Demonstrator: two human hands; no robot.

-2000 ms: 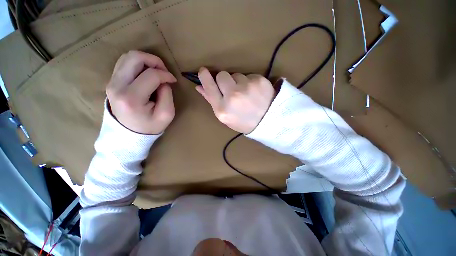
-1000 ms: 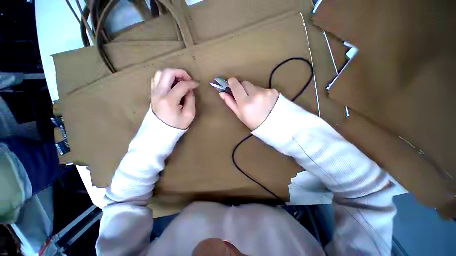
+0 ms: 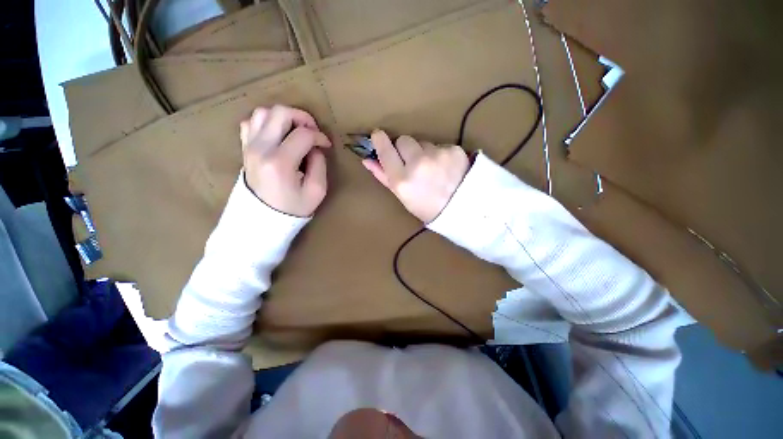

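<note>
A brown bag panel (image 3: 343,274) lies flat in front of me, plain side up, with a stitched line below its top band. My right hand (image 3: 422,176) is shut on the thread snips (image 3: 361,146), whose small metal blades point left, just above the panel. My left hand (image 3: 288,161) is beside the snips' tip, thumb and forefinger pinched together over the panel near the stitching; whether a thread is between them is too small to tell. A black cord (image 3: 397,261) loops from behind my right hand and down across the panel.
Brown bag handles (image 3: 148,51) stand out at the top left. Another pile of brown panels (image 3: 687,129) with white notched edges lies at the right. Dark labels (image 3: 88,249) stick out at the left edge. A person's clothing (image 3: 30,403) shows at the lower left.
Compared with two seconds ago, the view has shifted and more of the handles shows. The snips' blades are more visible, as they were one second ago. Clothing has appeared at the lower left.
</note>
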